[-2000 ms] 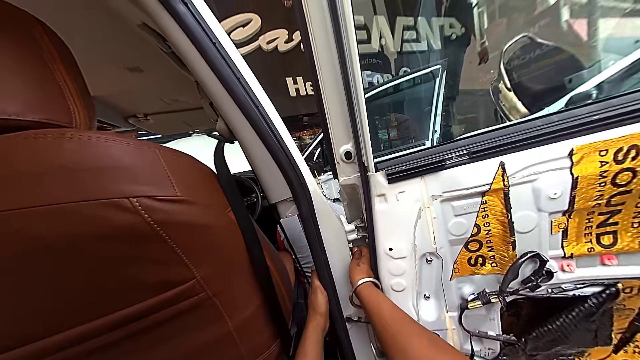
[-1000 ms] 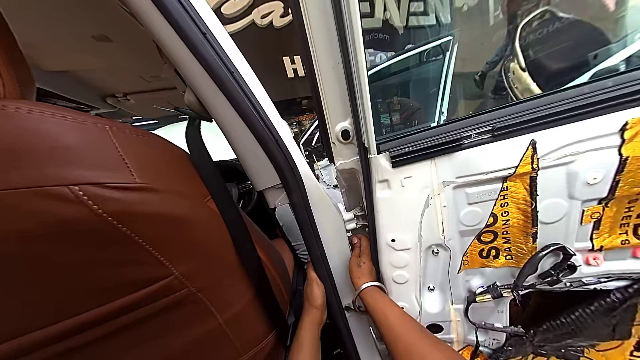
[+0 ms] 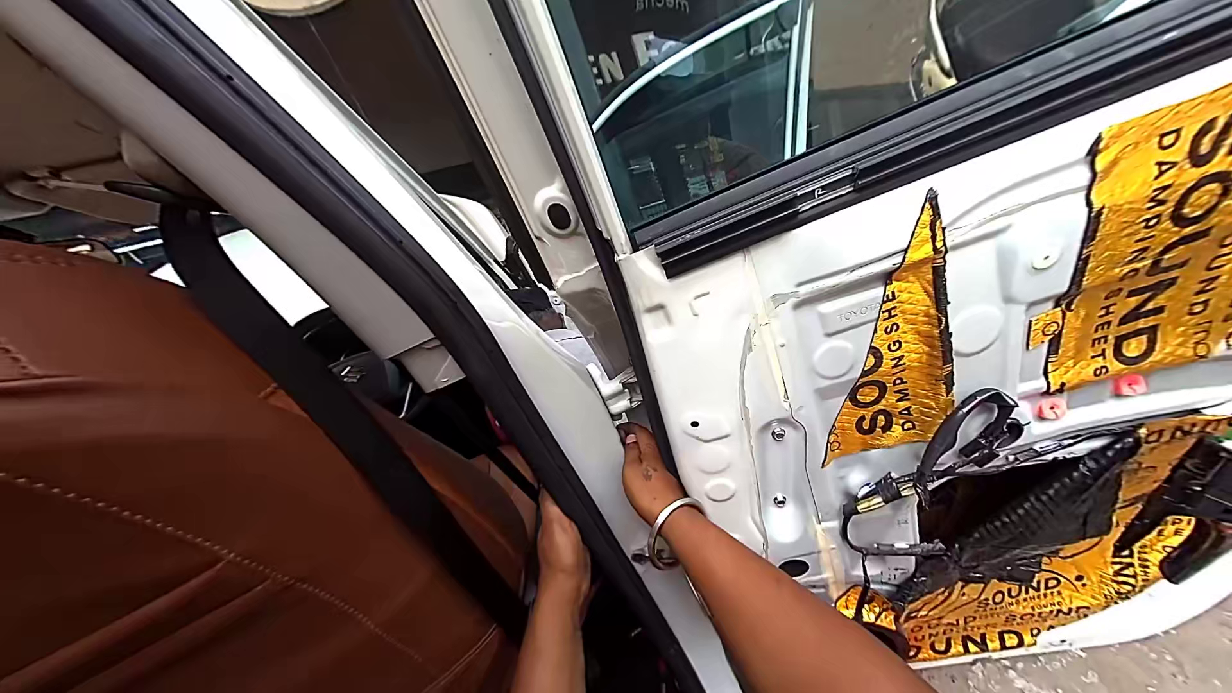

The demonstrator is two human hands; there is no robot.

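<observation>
My left hand (image 3: pixel 561 549) reaches behind the black door seal (image 3: pixel 525 404) on the inner side of the car's white pillar (image 3: pixel 553 385). Its fingers are hidden there, so its grip does not show. My right hand (image 3: pixel 650 472), with a metal bangle (image 3: pixel 671 531) at the wrist, reaches into the gap between the pillar and the open door's inner panel (image 3: pixel 712 385). Its fingertips are hidden just below a white door hinge (image 3: pixel 616 393). Whether it holds anything cannot be seen.
A brown seat (image 3: pixel 241 462) and a black seat belt (image 3: pixel 337 414) lie left. On the door are gold sound-damping sheets (image 3: pixel 905 356), a black wiring harness (image 3: pixel 962 443) and a dark opening with black corrugated tubing (image 3: pixel 1044 500). The window glass (image 3: pixel 712 125) is above.
The view has shifted closer to the pillar and door. Both hands stay at the pillar, one on each side of it.
</observation>
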